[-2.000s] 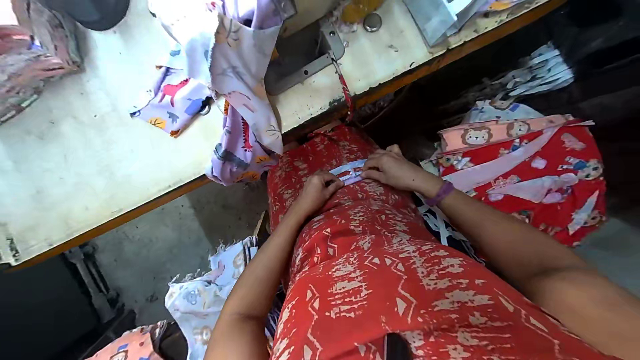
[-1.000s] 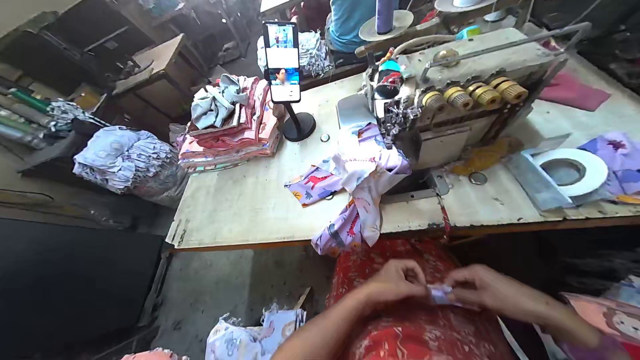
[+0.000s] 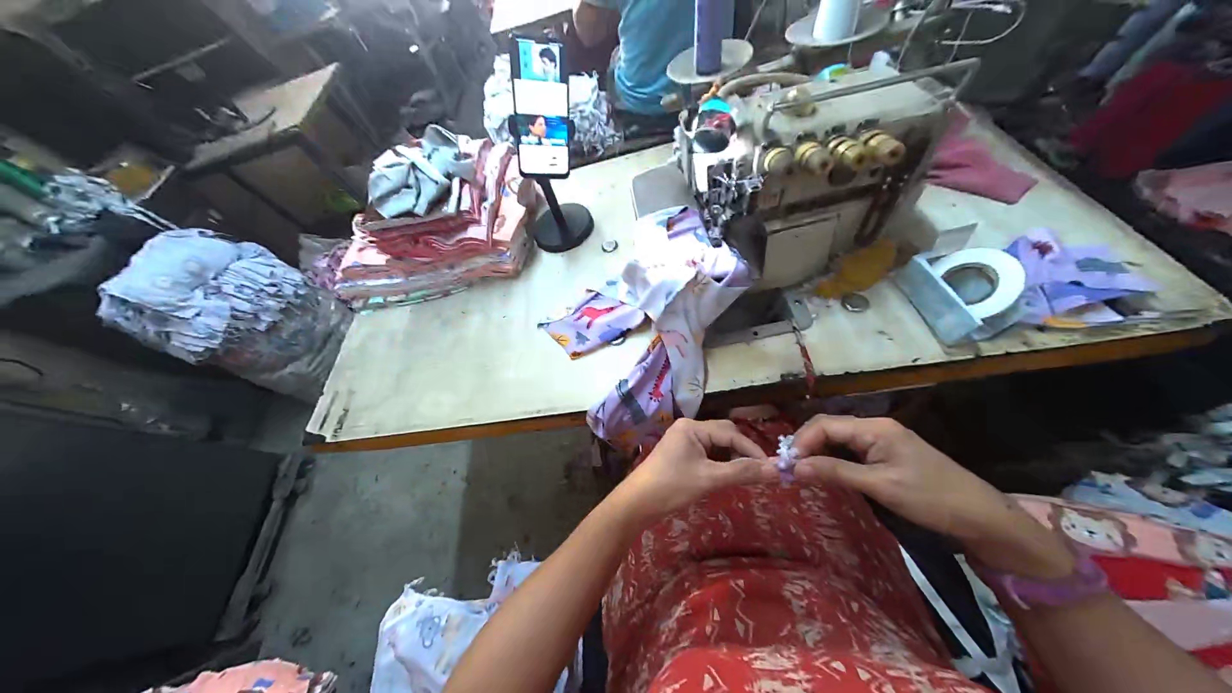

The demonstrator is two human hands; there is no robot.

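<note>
A small crumpled piece of lilac and white fabric is pinched between my two hands above my lap, which is covered by red patterned cloth. My left hand grips its left side with thumb and fingertips. On its right side, my right hand does the same, with a purple band on the wrist. Beyond them stands an overlock sewing machine. Printed lilac and white fabric lies by its needle area and hangs over the table's front edge.
The sewing table holds a phone on a stand, stacked cut fabric, and a tape roll in a grey holder. Fabric bundles stand at left. More cloth lies low on both sides. A person in blue is behind the table.
The view has tilted up from my lap to the machine. My hands have risen off my lap with the small fabric piece, which was flatter and is now bunched between my fingertips.
</note>
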